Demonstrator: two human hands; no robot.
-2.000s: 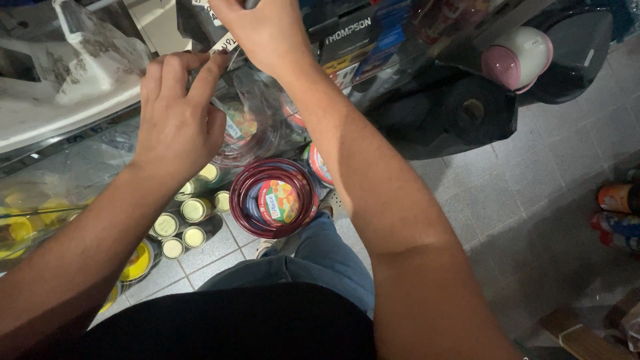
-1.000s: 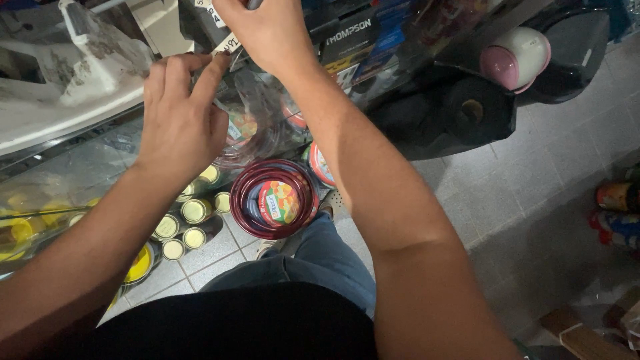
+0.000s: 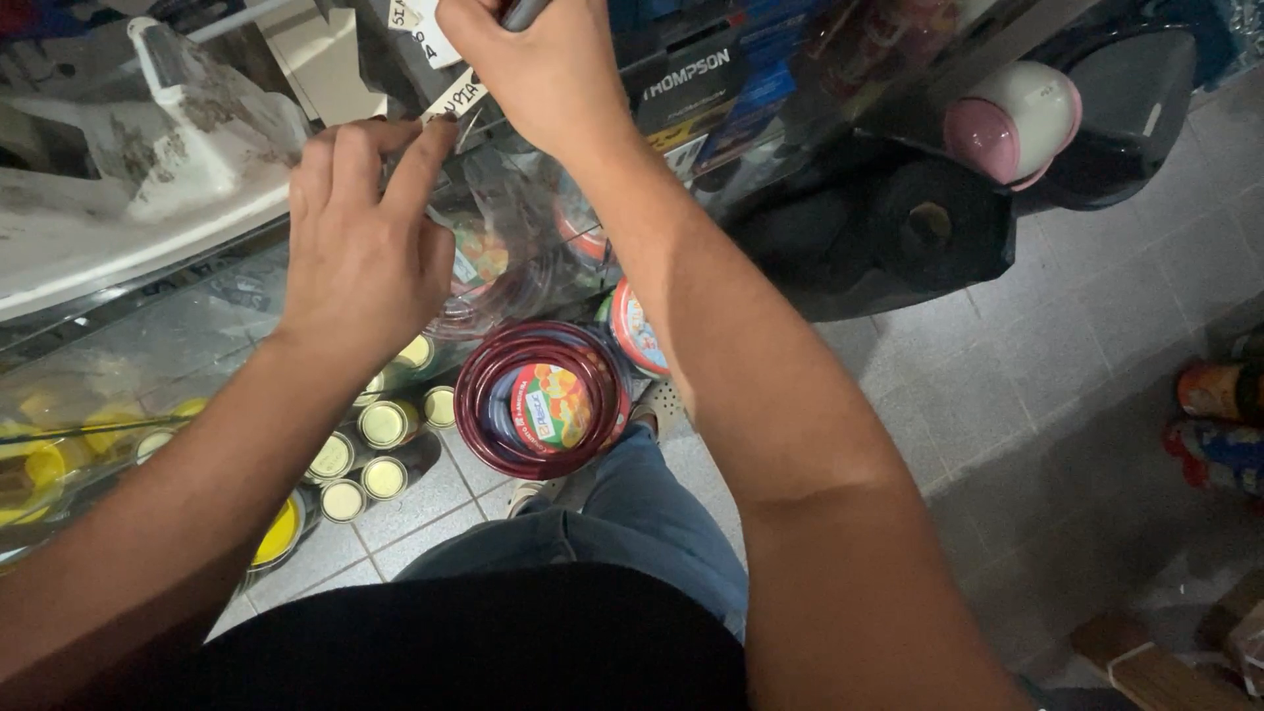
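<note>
My left hand (image 3: 370,222) rests at the edge of the glass surface, its fingertips on the lower end of a narrow paper strip (image 3: 459,97) with handwriting. Just up and right of it, my right hand (image 3: 548,74) is closed around a dark marker-like pen (image 3: 523,12), whose tip is out of sight. More white paper pieces with handwriting (image 3: 434,39) lie beside my right hand, partly cut off by the top of the view. A beige strip of card (image 3: 321,64) lies to their left.
A dirty white plastic piece (image 3: 217,128) stands at the left. Boxes (image 3: 691,74) and a black roll (image 3: 928,225) are at the right. Below the glass edge are coiled dark red hose (image 3: 474,415), small cans (image 3: 383,425) and yellow-lidded cans (image 3: 278,531) on the tiled floor (image 3: 1066,326).
</note>
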